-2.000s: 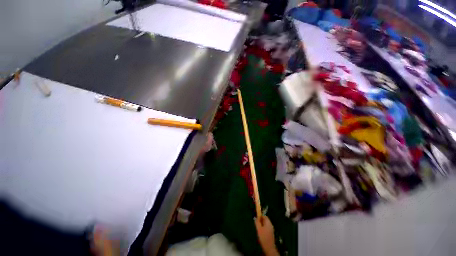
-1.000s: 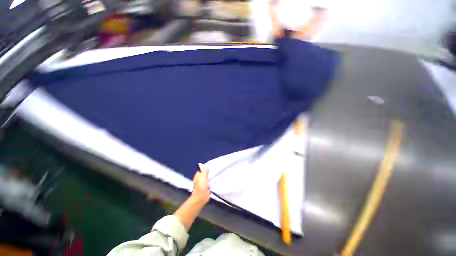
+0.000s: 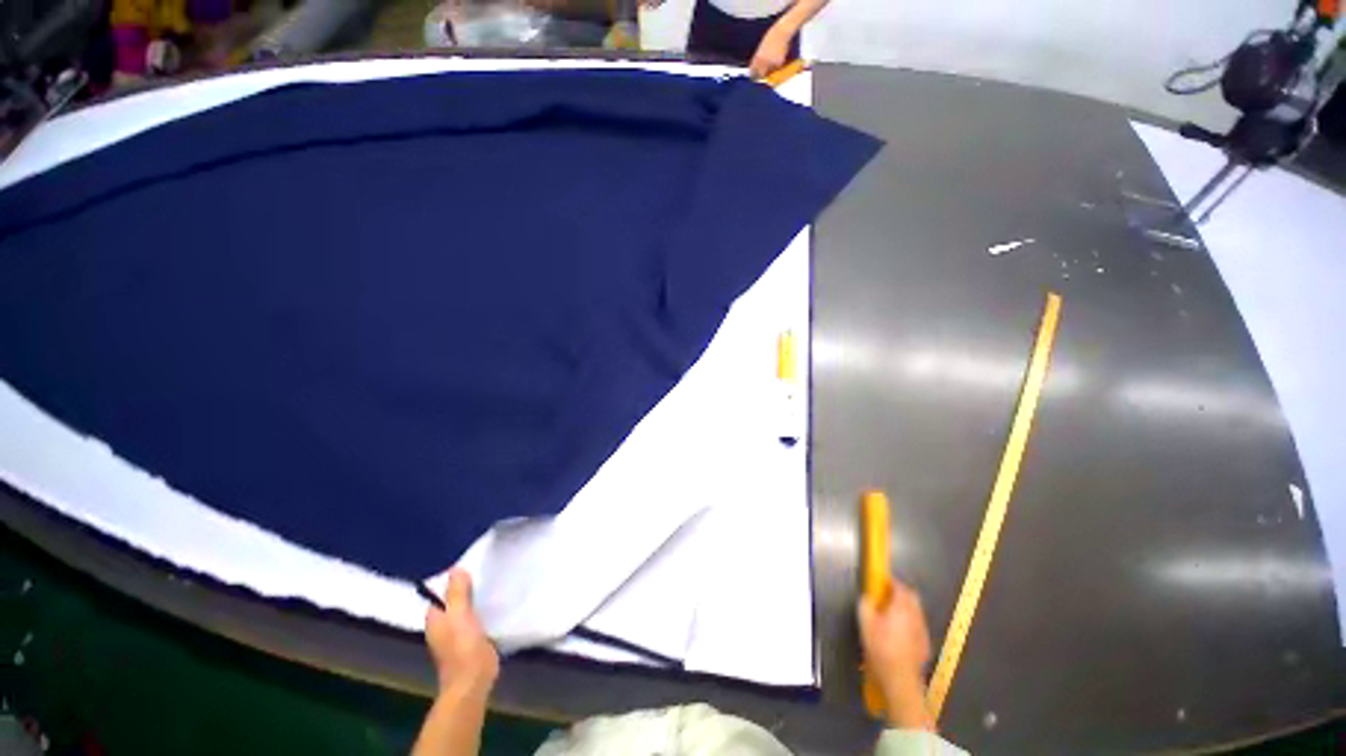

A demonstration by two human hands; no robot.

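Observation:
Navy fabric (image 3: 369, 310) lies over white fabric (image 3: 760, 576) on the table, its right end folded and slanting. My left hand (image 3: 461, 635) grips the near edge of the fabric, where a pale face is turned up in creases. My right hand (image 3: 895, 650) holds a yellow-orange bar (image 3: 875, 539) just right of the white fabric's end. A wooden stick (image 3: 1004, 495) lies slanted on the metal tabletop, its lower end beside my right wrist.
Another short yellow and white bar (image 3: 785, 358) lies on the white fabric. Across the table, a person's hand (image 3: 771, 53) is at the far corner by a yellow bar. A dark machine (image 3: 1267, 96) stands at the far right by more white fabric (image 3: 1269, 281). Metal tabletop (image 3: 945, 222) lies between.
The near yellow bar has left the white fabric and is now in my right hand. My left hand has moved left with the fabric edge. The other person's hands have lowered to the far corner.

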